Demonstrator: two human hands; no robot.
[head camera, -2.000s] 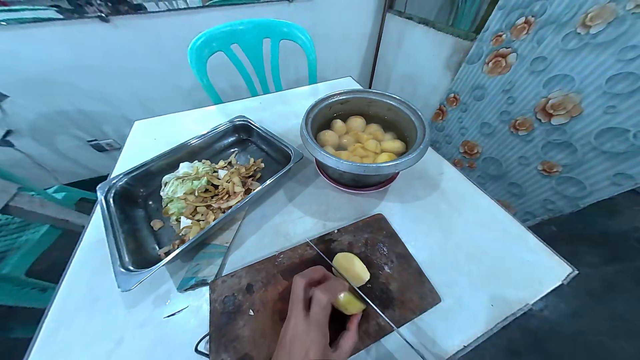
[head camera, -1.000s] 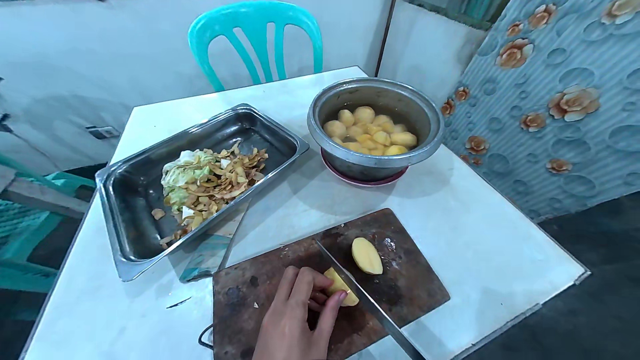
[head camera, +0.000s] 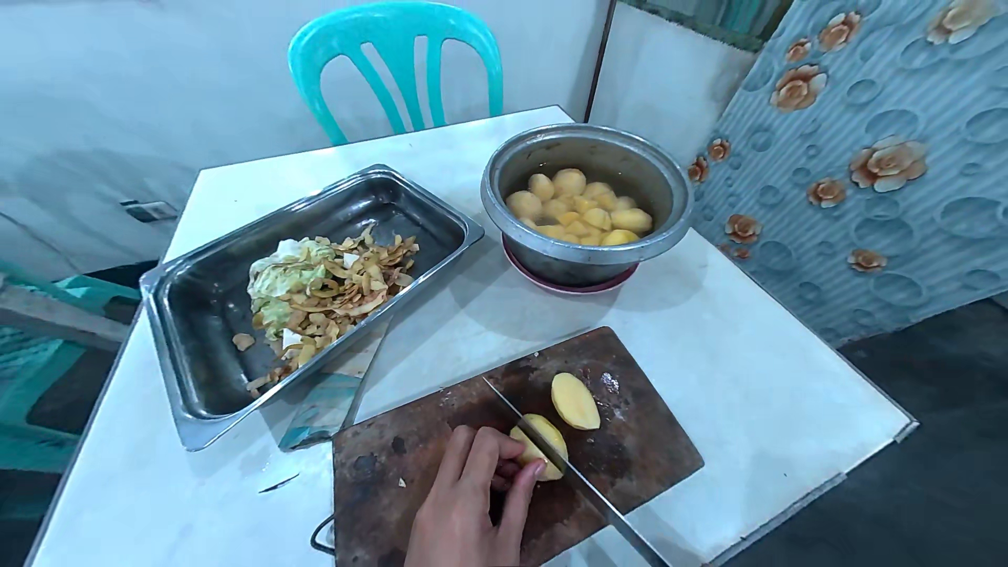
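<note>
My left hand (head camera: 480, 496) grips a peeled potato piece (head camera: 529, 442) on the dark cutting board (head camera: 425, 472), thumb and fingertips at its near left side. The blade of a kitchen knife (head camera: 594, 498) lies across that piece, its tip pointing to the upper left; the handle is past the bottom edge of the picture. My right hand is out of view. A cut potato half (head camera: 576, 402) rests on the board to the right of the blade, apart from it.
A metal pot (head camera: 587, 252) of peeled potatoes in liquid stands on a reddish plate (head camera: 568, 288) at the back. On the left, a steel tray (head camera: 193, 370) holds peelings (head camera: 354, 287) and cabbage leaves (head camera: 283, 276). A turquoise plastic chair (head camera: 398, 55) stands behind the white table (head camera: 732, 346).
The potato piece under my left fingers now lies with the blade across it, where two seconds ago the blade was between it and the other half. My left hand stays at the piece.
</note>
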